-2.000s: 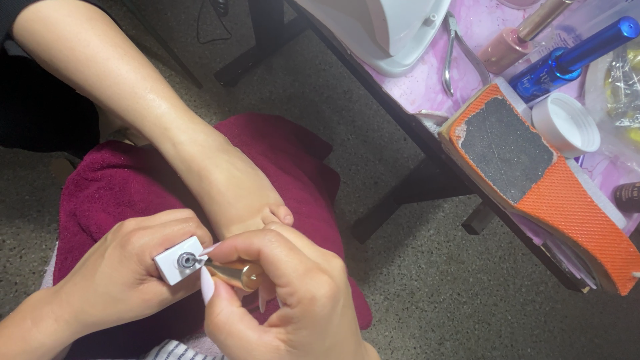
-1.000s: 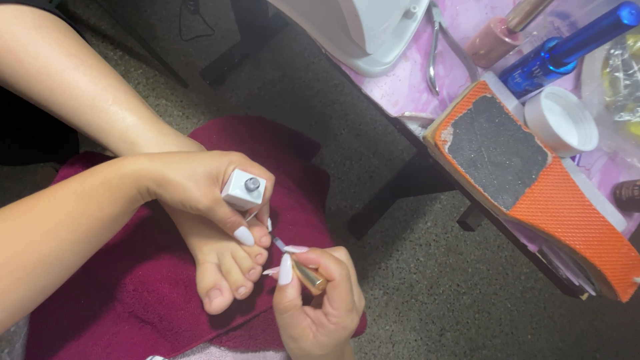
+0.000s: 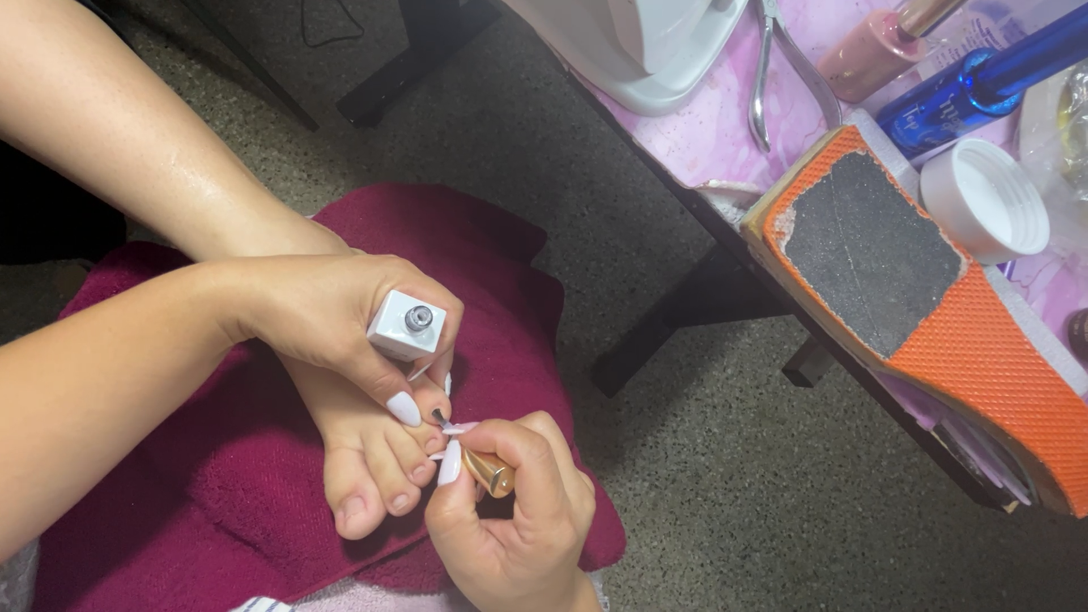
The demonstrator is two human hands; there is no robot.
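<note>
My left hand [image 3: 340, 314] holds a white square nail polish bottle [image 3: 406, 325], its neck uncapped and facing up, while its thumb and fingers rest around the outer toes of another person's bare foot [image 3: 340, 408]. In my right hand [image 3: 518, 510] is the gold polish cap [image 3: 489, 473], pinched between thumb and fingers. The tip of its brush [image 3: 439, 417] is at the nail of the little toe; whether it touches is hard to tell. Beneath the foot lies a dark red towel [image 3: 212, 484].
At the upper right, a pink marbled table [image 3: 680, 149] bears a white device [image 3: 680, 76], metal nippers [image 3: 769, 85], pink [image 3: 871, 55] and blue [image 3: 943, 106] polish bottles and a white round lid [image 3: 986, 200]. An orange foot file [image 3: 1003, 357] overhangs its edge. Dark table legs [image 3: 663, 314] stand below.
Two seconds ago the brush was at the bottle's neck; now it is at the little toe. My left hand, with the bottle, has moved onto the foot, and the toes have come into sight.
</note>
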